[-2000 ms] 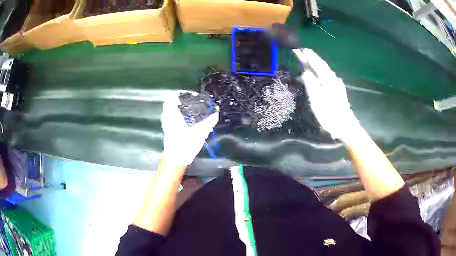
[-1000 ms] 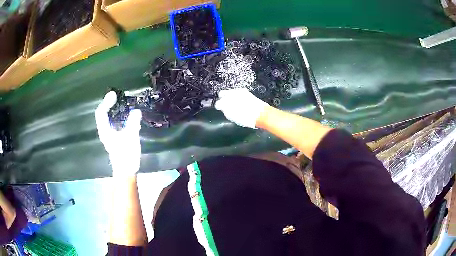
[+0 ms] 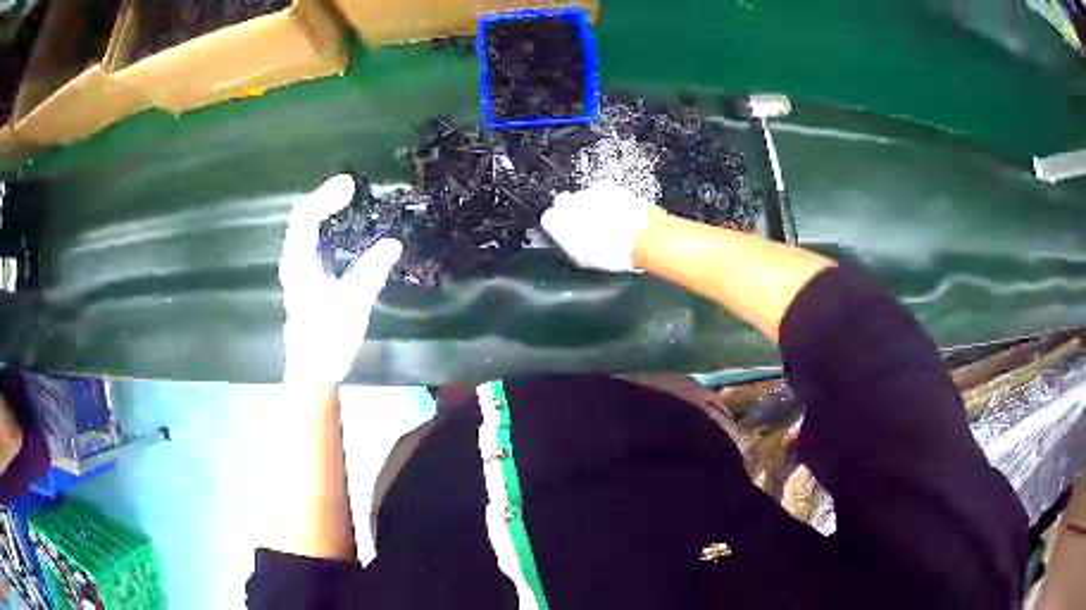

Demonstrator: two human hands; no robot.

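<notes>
My left hand [image 3: 324, 286], in a white glove, curves around a dark bundle of profiles [image 3: 355, 229] at the left side of the heap. Its thumb and fingers are on either side of the bundle, with a trace of blue. My right hand [image 3: 601, 226], also gloved, is at the front edge of the heap of black plastic fittings [image 3: 476, 185], just below the shiny metal pieces [image 3: 619, 165]. Its fingertips point left beside a small pale piece; whether it grips anything is hidden.
A blue parts bin [image 3: 486, 74] with black parts stands behind the heap. Black round parts [image 3: 715, 185] lie at the heap's right. A mallet [image 3: 774, 155] lies farther right. Cardboard cartons [image 3: 238, 60] stand at back left. A green crate [image 3: 101, 558] is on the floor.
My right hand has come from the blurred mallet at back right down to the heap; the mallet now lies on the bench. My left hand and bundle have moved left, beside the heap.
</notes>
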